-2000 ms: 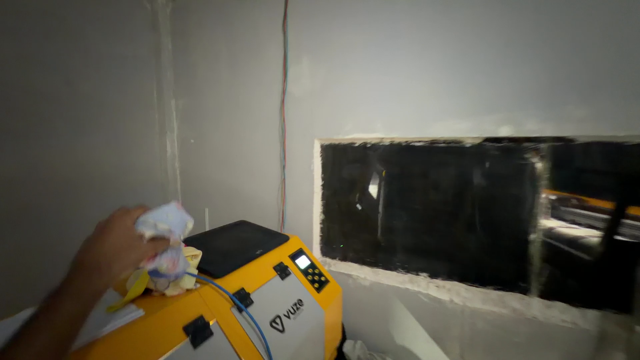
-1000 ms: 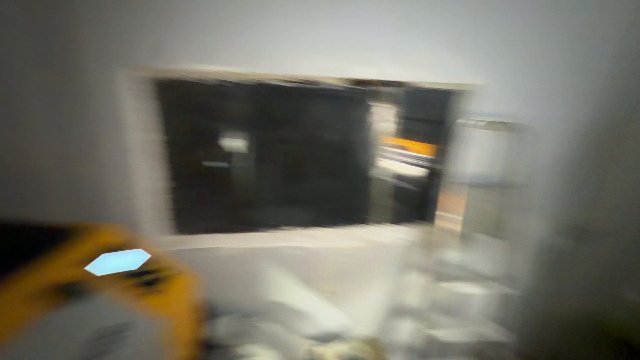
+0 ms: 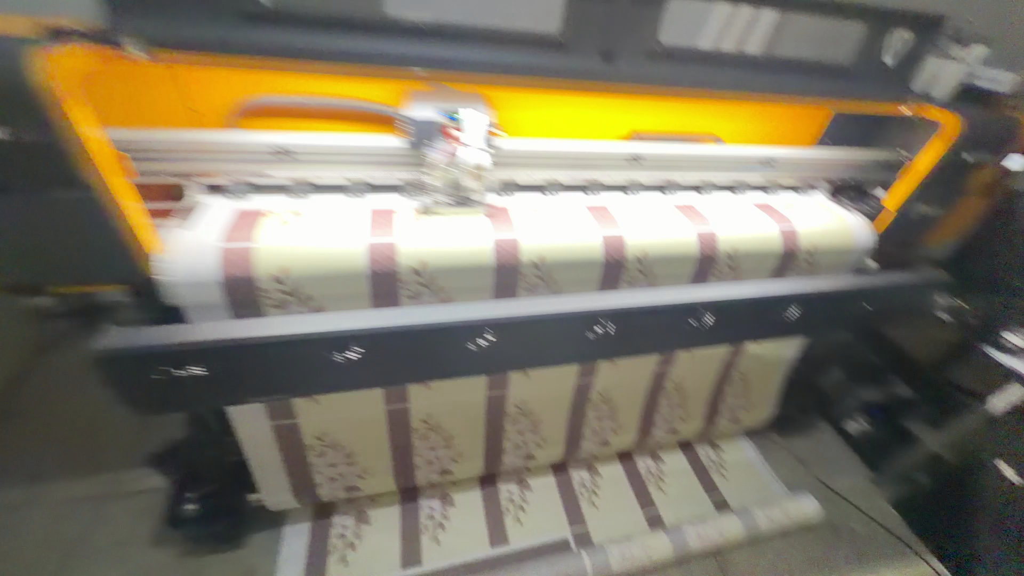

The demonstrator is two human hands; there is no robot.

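Neither of my hands shows in the head view now. Filling most of the blurred frame is a wide-format printer with a yellow-orange interior (image 3: 608, 116). Its print carriage (image 3: 454, 152) stands left of the middle on a pale metal rail (image 3: 576, 156). A wide printed sheet (image 3: 448, 264), cream with dark reddish stripes and floral sprays, passes under the carriage, behind a dark front bar (image 3: 416, 340), and hangs down to the floor. At the floor the sheet meets a partly wound roll (image 3: 704, 532).
A dark printer leg with its foot (image 3: 208, 488) stands at the lower left. A thin cable (image 3: 872, 520) runs over the grey floor at the lower right. Dark, blurred equipment (image 3: 872, 416) lies beyond the printer's right side. The printer's dark top cover (image 3: 608, 48) spans the upper edge.
The view has swung from the yellow machine and wall opening to the wide printer. The hand seen earlier holding a crumpled cloth over the yellow machine is out of view.
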